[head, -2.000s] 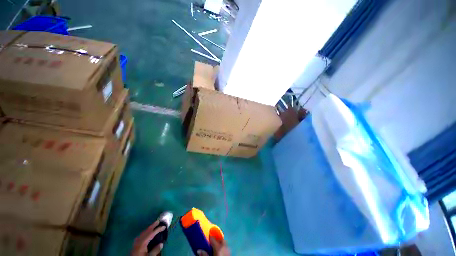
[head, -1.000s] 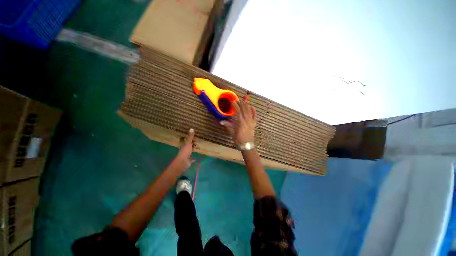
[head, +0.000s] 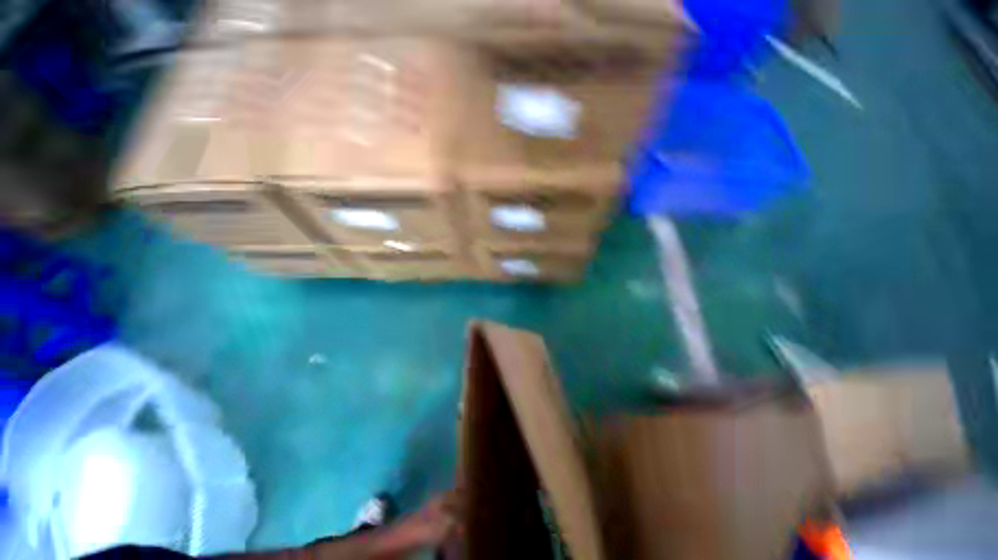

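A brown carton [head: 531, 427], partly opened out from flat, stands upright at the bottom centre, with a narrow dark opening. My left hand [head: 432, 523] is at its left edge and appears to grip it; the fingers are blurred. My right hand is not in view. The orange and blue tape gun [head: 826, 539] shows at the bottom right, cut off by the frame edge. It is by the right end of the brown stack of flat carton blanks [head: 722, 476].
Closed cartons [head: 361, 120] are stacked ahead. Blue crates [head: 717, 148] are on the green floor to their right. A white plastic-wrapped bundle [head: 120, 459] is at the lower left, with blue objects [head: 44, 312] behind it. An open carton flap [head: 892, 421] is at the right.
The view has swung left towards the stacked cartons. The tape gun, earlier under my right hand on the blanks, is now at the lower right without it. A part-opened carton is now at my left hand.
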